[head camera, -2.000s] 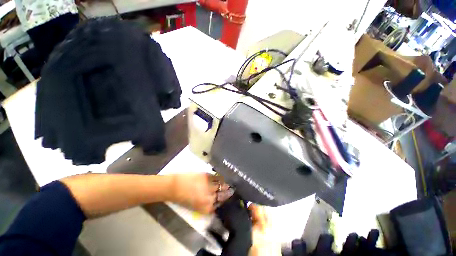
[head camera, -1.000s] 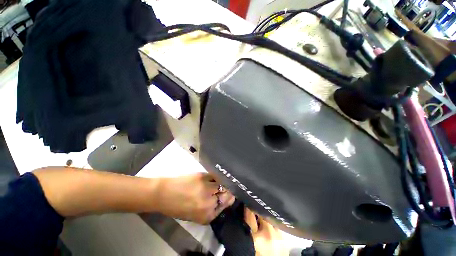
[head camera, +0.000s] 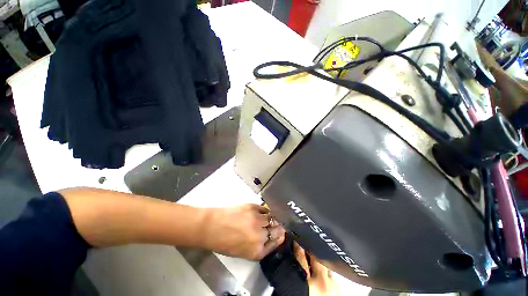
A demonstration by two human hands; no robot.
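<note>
My left hand (head camera: 246, 232) reaches in from the left and grips the upper end of the black workpiece (head camera: 285, 270) at the near edge of the grey sewing machine head (head camera: 370, 202). My right hand (head camera: 318, 279) is at the bottom, partly hidden by the machine cover and cut off by the frame; its fingers touch the workpiece's right side. The workpiece hangs down out of the picture. The needle and presser foot are hidden by the cover and fingers.
A layered black stack of workpieces (head camera: 124, 87) lies on the white table (head camera: 35, 121) at upper left. A metal bed plate (head camera: 191, 156) is left of the head. Black cables (head camera: 370, 89) loop over the machine. A switch box (head camera: 269, 134) faces left. A pink tube (head camera: 505, 208) is at right.
The view has shifted, so the machine head and stack appear larger than at first and sit differently. Both hands stay at the workpiece beside the head.
</note>
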